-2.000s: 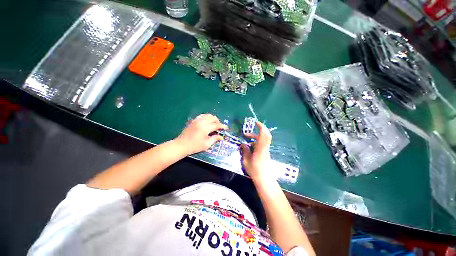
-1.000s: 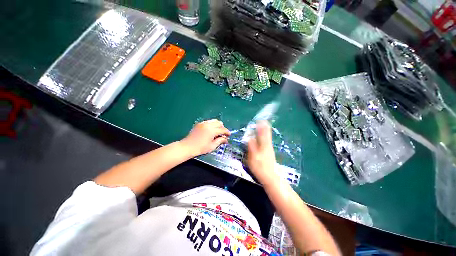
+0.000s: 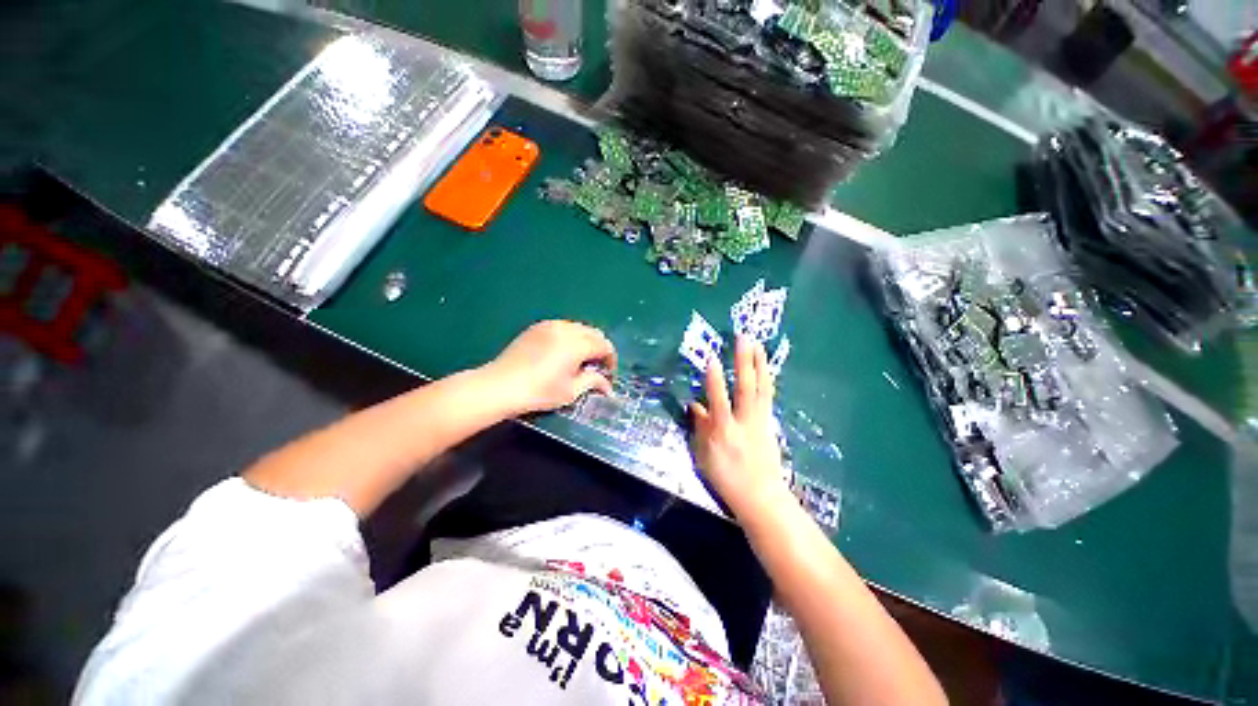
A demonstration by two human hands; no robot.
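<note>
My left hand (image 3: 556,367) is palm down with curled fingers near the table's front edge. A small dark piece (image 3: 596,367), perhaps a circuit board, shows at its fingertips, too small to name surely. My right hand (image 3: 741,430) is to its right, fingers extended and partly spread. Whitish film pieces with small squares (image 3: 759,312) are at its fingertips, another (image 3: 701,339) by the index finger; how they are gripped is hidden. A shiny clear-silver film sheet (image 3: 651,448) lies at the table edge below both hands, partly covered by my right hand.
Beyond are a green board pile (image 3: 690,214) and a tall tray stack (image 3: 752,131). Right: a clear tray of boards (image 3: 1069,441) and a dark stack (image 3: 1138,228). Left: an orange phone (image 3: 482,179), sheet stack (image 3: 297,166) and plastic scrap (image 3: 395,286). A bottle (image 3: 552,42) stands at the back.
My right hand has parted from my left and its fingers now extend forward. Several film pieces show at its fingertips, where one showed before. The whole view has shifted slightly.
</note>
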